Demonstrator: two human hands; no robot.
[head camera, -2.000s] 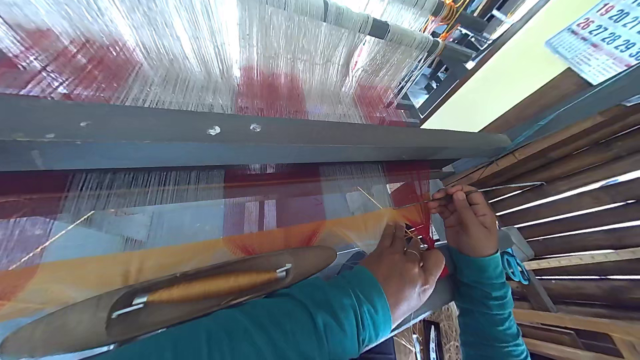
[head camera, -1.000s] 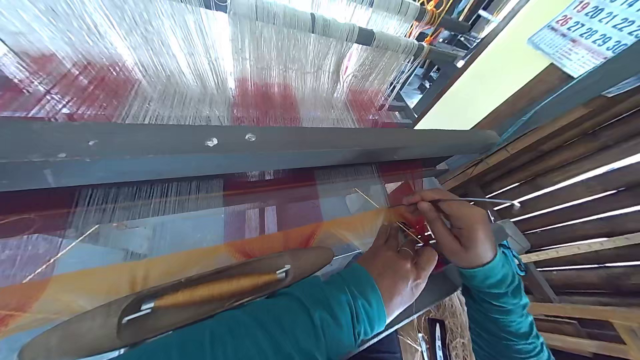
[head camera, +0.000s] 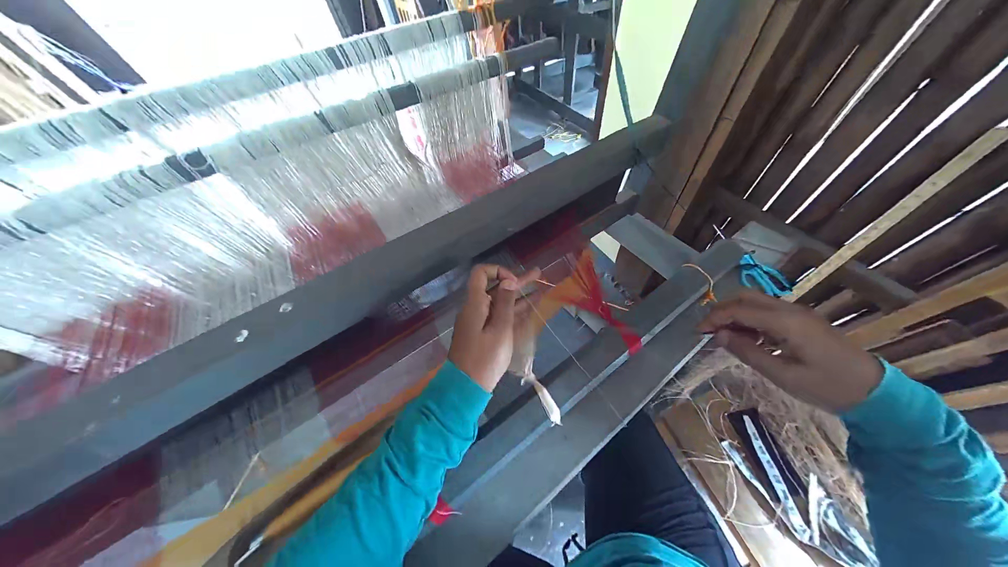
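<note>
My left hand is over the woven cloth, with a fine pale thread between thumb and fingers and trailing down to the right. A thin stick lies at its fingertips. Just right of it, orange and red warp threads narrow into a bundle at the loom's front beam. A knotted white bundle hangs below my left hand. My right hand, fingers curled, is beside the beam's right end; whether it holds anything is unclear. The wooden shuttle with orange yarn is partly hidden by my left sleeve.
A thick grey wooden bar crosses the loom beyond my hands, with white and red warp threads behind it. Blue cord is tied near the beam's end. Loose fibre lies lower right. A slatted wooden wall stands at right.
My hands have moved apart; they were close together at the cloth's right edge. The thin rod seen in my right hand does not show there now. The view has turned and shifted considerably.
</note>
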